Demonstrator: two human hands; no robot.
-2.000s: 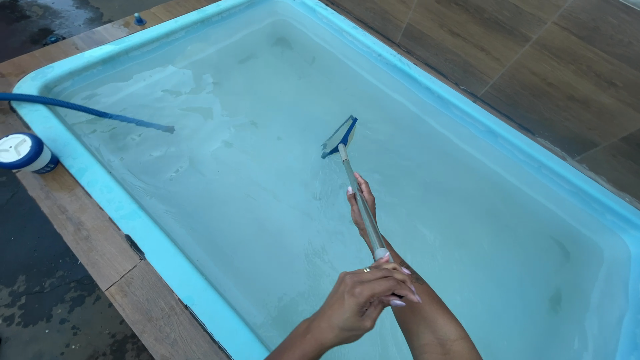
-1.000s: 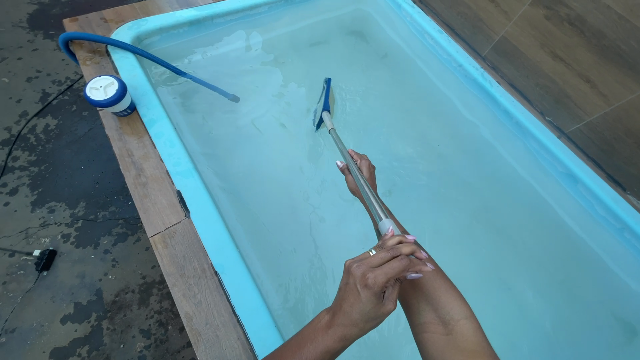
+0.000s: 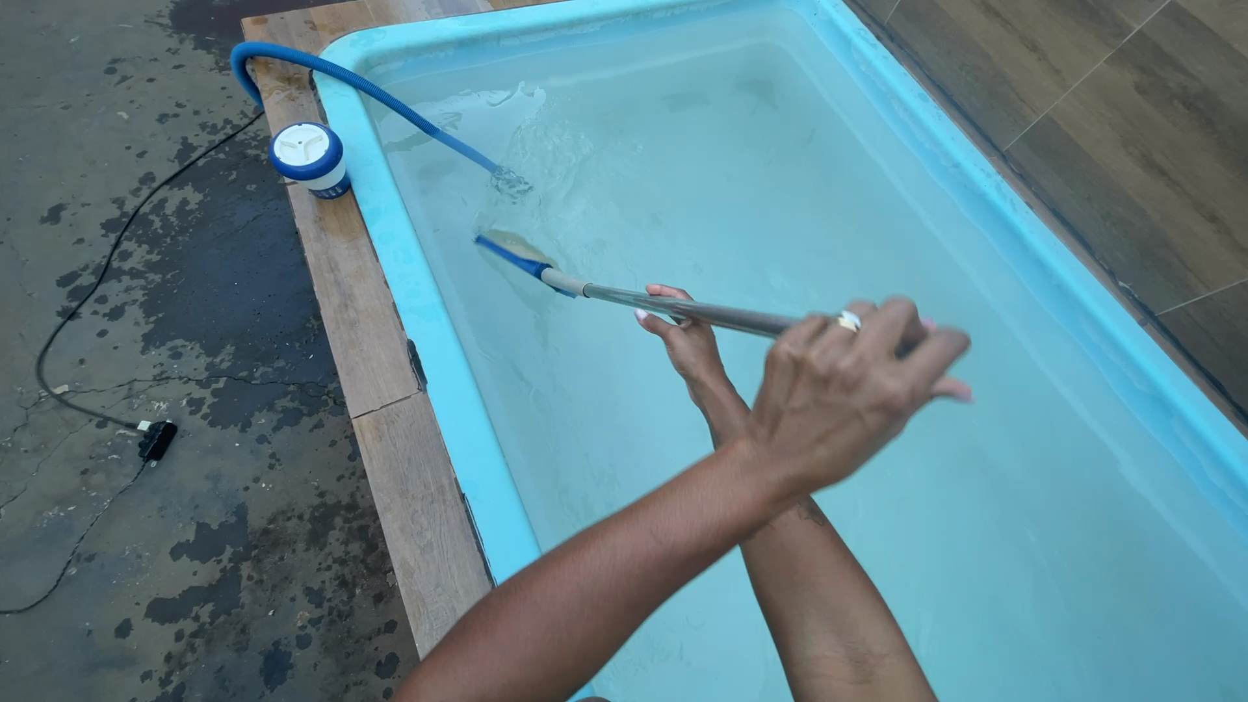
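A pool skimmer net with a blue frame (image 3: 512, 253) dips into the water on the pool's left side, near the end of a ribbed blue hose (image 3: 419, 119). Its metal pole (image 3: 721, 315) slants up to the right. My left hand (image 3: 853, 390), with a ring, grips the upper end of the pole; that forearm crosses over the other. Farther down, my right hand (image 3: 690, 336) is closed around the pole from below, its fingertips showing above it. The light-blue pool (image 3: 458, 409) holds slightly cloudy water.
A blue and white floating chlorine dispenser (image 3: 310, 156) stands on the wood-look tile border (image 3: 366, 351). On the wet concrete at left lie a black cable (image 3: 107, 263) and its connector (image 3: 156, 442). Brown wood-look tiles (image 3: 1121, 146) run along the right.
The skimmer net has swung left and toward the hose end, and its pole lies flatter. My left hand has moved right relative to my right hand. The water by the hose is now rippled.
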